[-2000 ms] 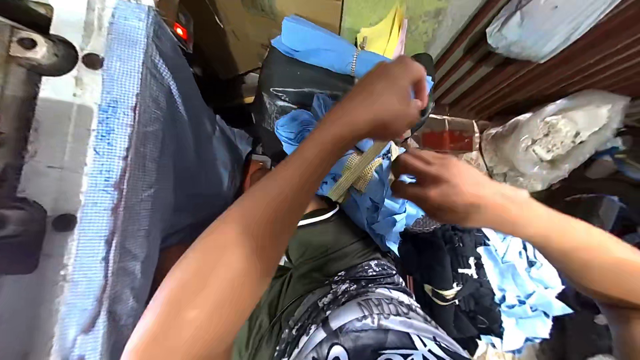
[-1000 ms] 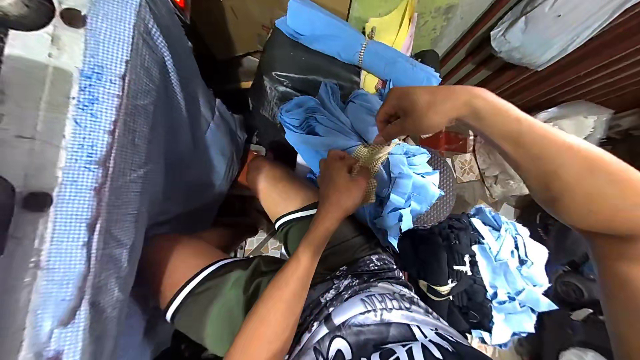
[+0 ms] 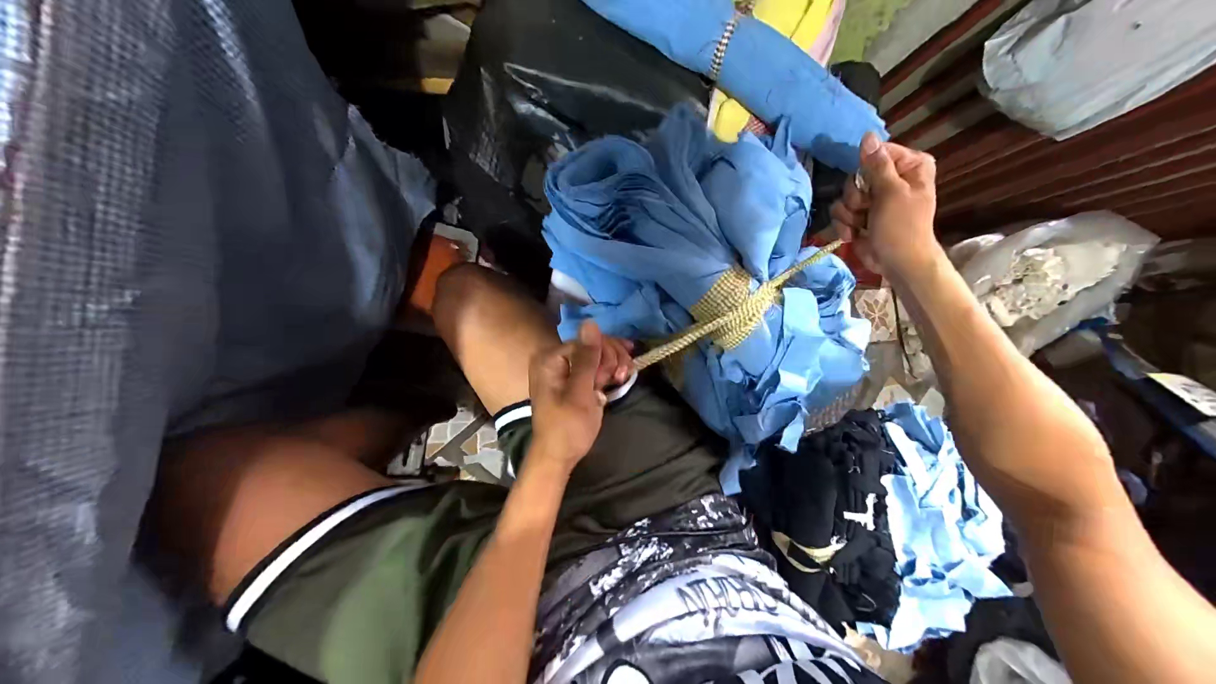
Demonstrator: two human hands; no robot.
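Note:
A bundle of blue cloth pieces (image 3: 646, 228) rests by my knee, wrapped around its middle by a yellowish woven fabric strip (image 3: 736, 309). The strip's two ends stretch out taut to either side of the wrap. My left hand (image 3: 575, 385) grips one end at the lower left, above my thigh. At the upper right my right hand (image 3: 888, 204) is closed on the other end. The cloth gathers in at the strip and fans out on both sides of it.
A rolled blue cloth (image 3: 779, 81) tied with a checked strip lies on a black plastic bag (image 3: 560, 104). Tied black cloth (image 3: 831, 513) and blue scraps (image 3: 936, 532) are at the lower right. A clear plastic bag (image 3: 1054, 275) stands at right. Dark woven sheeting (image 3: 256, 209) hangs at left.
My hands were close together at the strip a second ago; now they are far apart, with the strip drawn taut between them. The view has shifted nearer the bundle.

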